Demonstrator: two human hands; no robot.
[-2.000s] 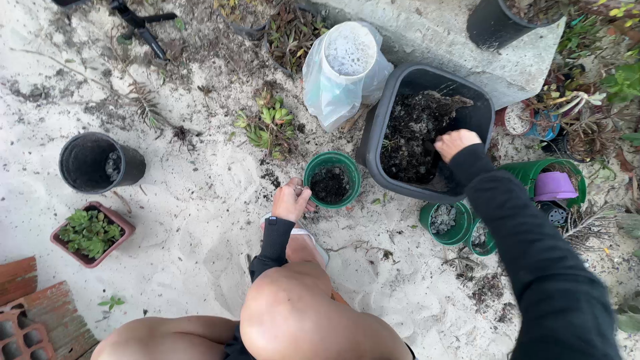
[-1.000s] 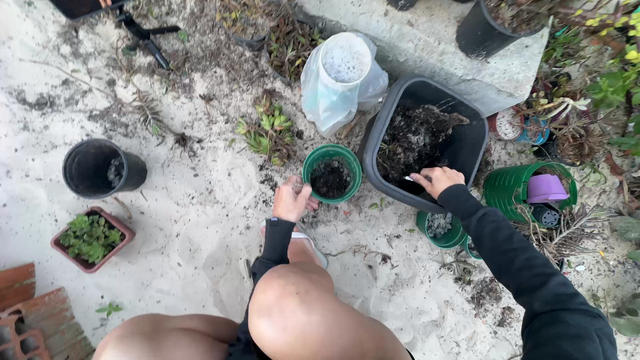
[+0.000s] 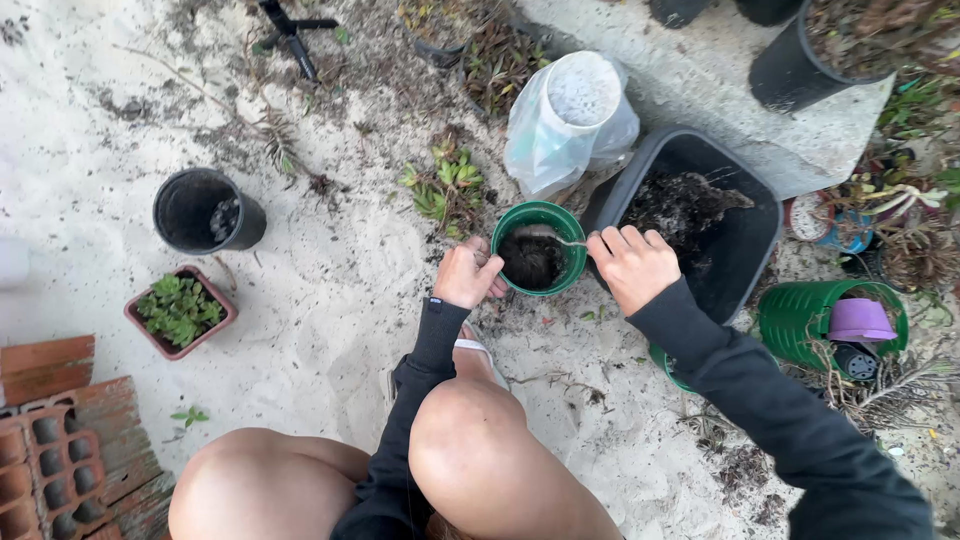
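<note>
My left hand (image 3: 469,273) grips the rim of a small green plastic pot (image 3: 577,262) with dark soil (image 3: 531,259) inside. In my right hand (image 3: 634,262), at the pot's right side, is the handle of a spoon (image 3: 553,235); its bowl is blurred over the soil. Just behind my right hand stands a large dark grey square tub (image 3: 766,217) holding dark soil and a clump of roots. A loose succulent plant (image 3: 450,184) lies on the sand up and left of the green pot.
A white container in a plastic bag (image 3: 559,127) stands beside the tub, near a concrete slab (image 3: 817,142). At left are a black pot (image 3: 210,211), a square potted plant (image 3: 180,311) and hollow bricks (image 3: 52,465). At right lies a green ribbed pot (image 3: 795,322) with a purple pot (image 3: 861,320).
My right hand has moved left from the grey tub to the green pot, with the spoon now over the soil there. My left hand stays at the green pot.
</note>
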